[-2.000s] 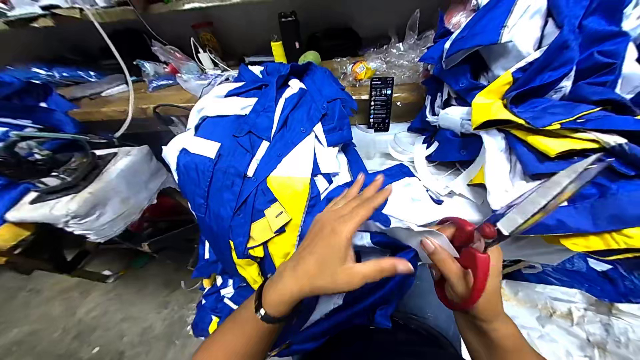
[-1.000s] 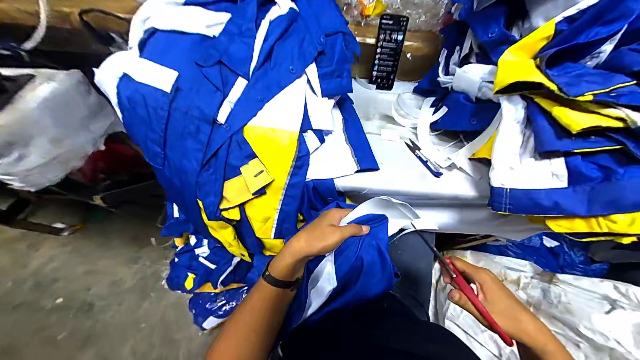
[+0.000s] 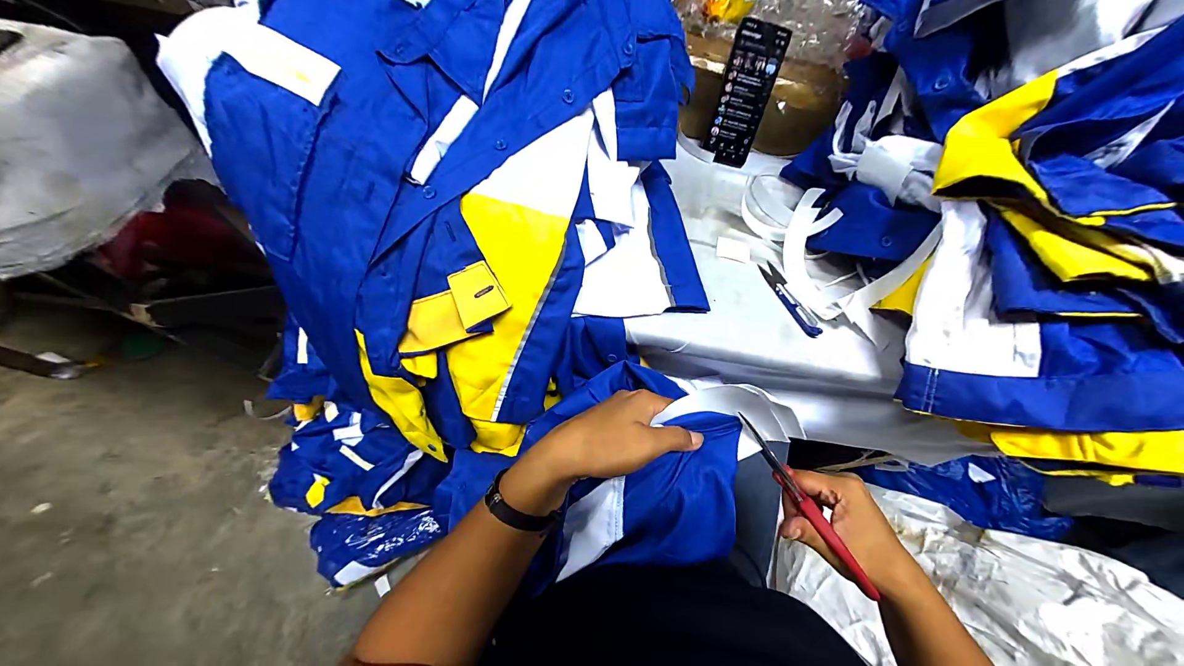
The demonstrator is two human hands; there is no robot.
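My left hand (image 3: 615,435), with a dark band on its wrist, pinches the edge of a blue garment piece (image 3: 689,495) together with a curved white fabric strip (image 3: 721,400). The piece lies over my lap and has a white panel on it. My right hand (image 3: 837,523) is closed around red-handled scissors (image 3: 823,532), seen nearly edge-on. Their blades point up and left, and the tips are at the edge of the white strip, just right of my left fingers. Whether the tips touch the cloth cannot be told.
Blue, white and yellow garments (image 3: 518,231) hang at the left; more are heaped (image 3: 1091,277) at the right. Thread snips (image 3: 789,300) and white strips (image 3: 805,250) lie on the white-covered surface (image 3: 740,342). A phone (image 3: 747,92) leans behind. A white sheet (image 3: 999,573) is at lower right.
Two seconds ago my left hand was spread, with the scissors pointing right in my right hand. Now my left hand grips the cloth and the scissors point left towards it. The view has tilted down.
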